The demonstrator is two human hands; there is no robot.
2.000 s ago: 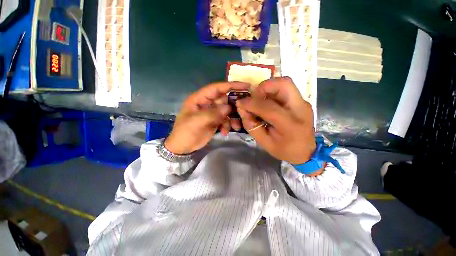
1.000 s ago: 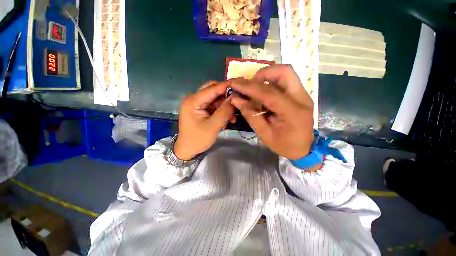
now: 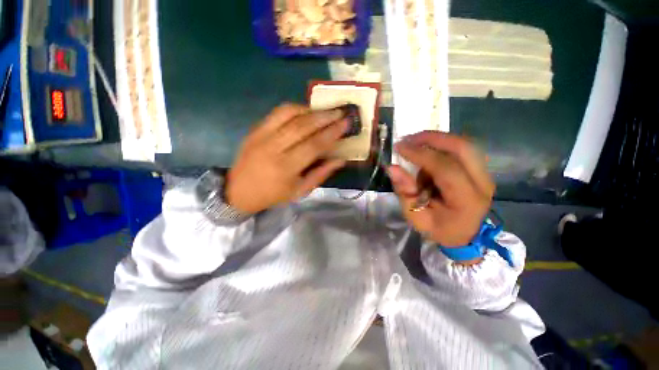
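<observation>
A small black watch case point(image 3: 351, 121) lies on the cream square pad with a red-brown border point(image 3: 365, 137). My left hand point(image 3: 285, 159) reaches over the pad with its fingertips on the case. My right hand point(image 3: 448, 189) is raised to the right of the pad, blurred, with thumb and forefinger apart. A short pale part of what looks like tweezers point(image 3: 420, 206) shows among its curled fingers; the rest is hidden. A thin dark cable point(image 3: 377, 168) with a small pale end curves down beside the pad's right edge.
A blue bin point(image 3: 315, 50) of tan pieces stands beyond the pad. A sticker sheet point(image 3: 420, 72) lies right of it over a cream ribbed strip point(image 3: 498, 61). Another sheet point(image 3: 141, 87) and a blue machine point(image 3: 79, 108) are left. A white strip point(image 3: 598, 101) and black tray point(image 3: 636, 123) are right.
My hands have moved apart. My left hand has brought the case onto the pad, and my right hand has shifted right. The pad and cable are more exposed.
</observation>
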